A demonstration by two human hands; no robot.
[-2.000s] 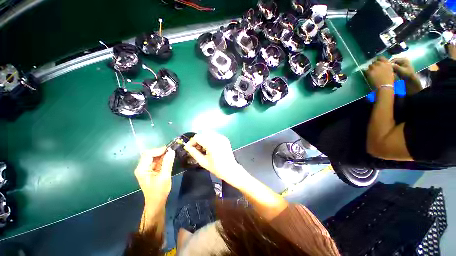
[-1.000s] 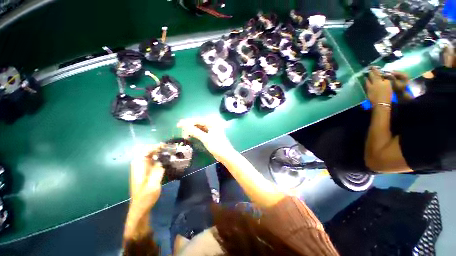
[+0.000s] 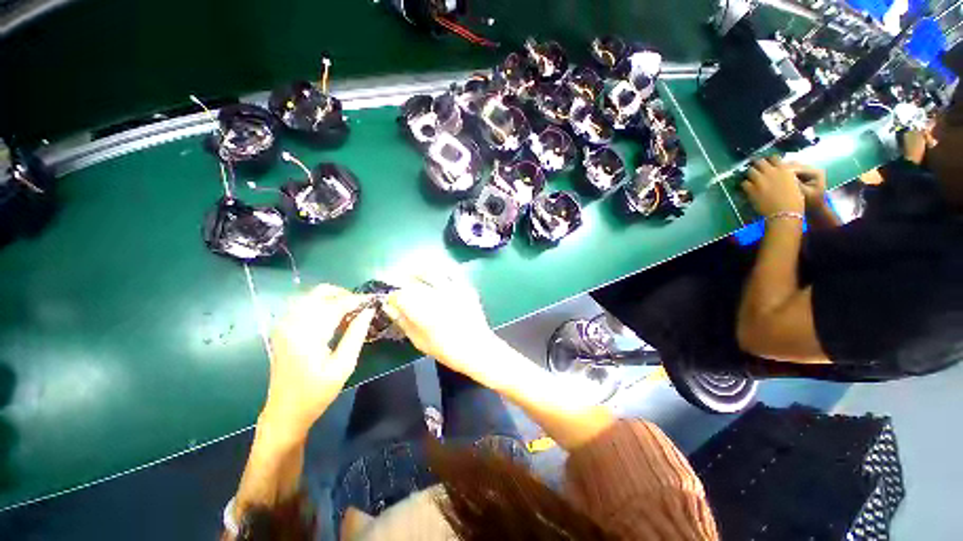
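A dark round unit (image 3: 382, 323) sits at the front edge of the green bench, mostly hidden by my hands. My left hand (image 3: 315, 336) holds it from the left, fingertips at its top. My right hand (image 3: 431, 313) has its fingertips at the unit's top, close to my left fingertips. A small pale bit shows between the fingertips; I cannot tell what it is. Several black round units with silver centres stand beyond my hands, a small group (image 3: 249, 228) at left and a large cluster (image 3: 484, 219) at right, some with thin leads sticking up.
The green bench (image 3: 127, 349) has a pale metal rail (image 3: 372, 91) along its far side. A unit with red leads (image 3: 431, 13) lies beyond the rail. A person in black (image 3: 876, 280) works at right near a black box-shaped fixture (image 3: 752, 90). A stool (image 3: 581, 354) and black perforated crate (image 3: 803, 470) stand below.
My right hand has come back to the unit and now meets my left fingertips over it. The unit was more exposed a second ago. The view has shifted slightly, moving the scene left.
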